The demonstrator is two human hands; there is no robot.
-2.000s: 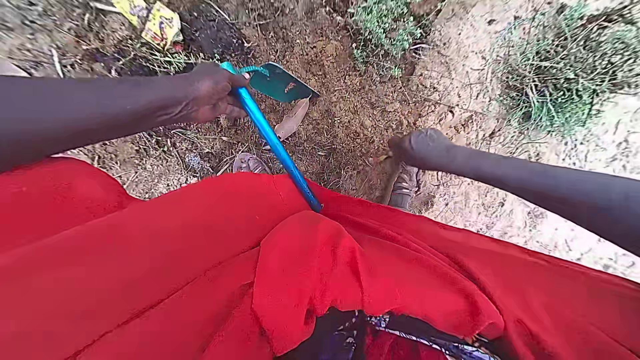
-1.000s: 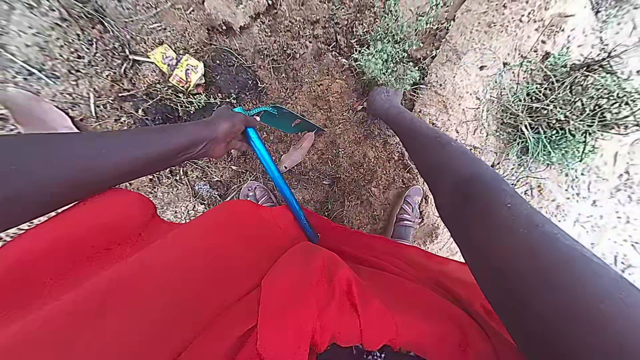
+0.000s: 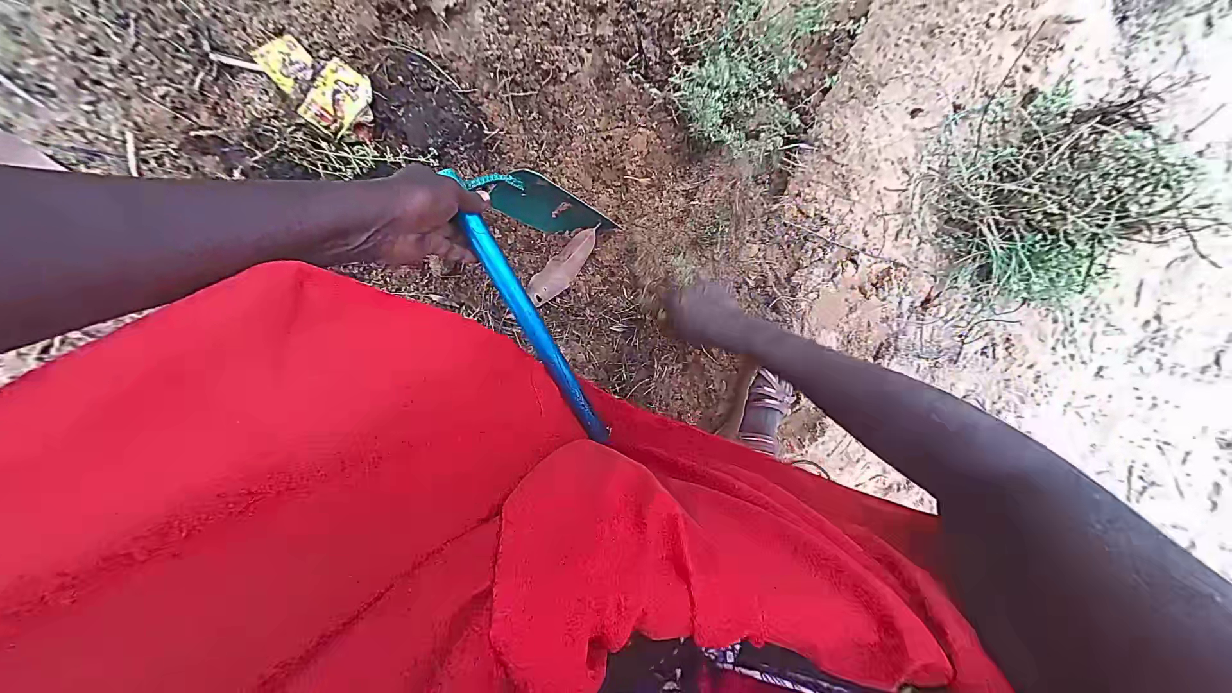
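Note:
My left hand [image 3: 428,217] is closed round the blue metal handle [image 3: 534,322] of a hand hoe, near its head. The hoe's flat green blade [image 3: 544,200] lies just right of that hand, over the soil, with a brown dry leaf [image 3: 565,267] below it. The handle slants down to the red cloth [image 3: 337,462] over my lap. My right hand [image 3: 707,313] is low over the brown soil, blurred, above my sandalled foot [image 3: 768,409]. Its fingers look curled, but whether they hold something cannot be made out.
A small green plant [image 3: 746,87] grows above my right hand. A larger twiggy shrub [image 3: 1059,192] stands on pale sandy ground to the right. A crumpled yellow wrapper [image 3: 334,96] lies at the upper left beside dark soil and dry stalks.
My right hand was at the small green plant one second ago and has moved back down towards my foot. My left hand keeps its hold on the hoe.

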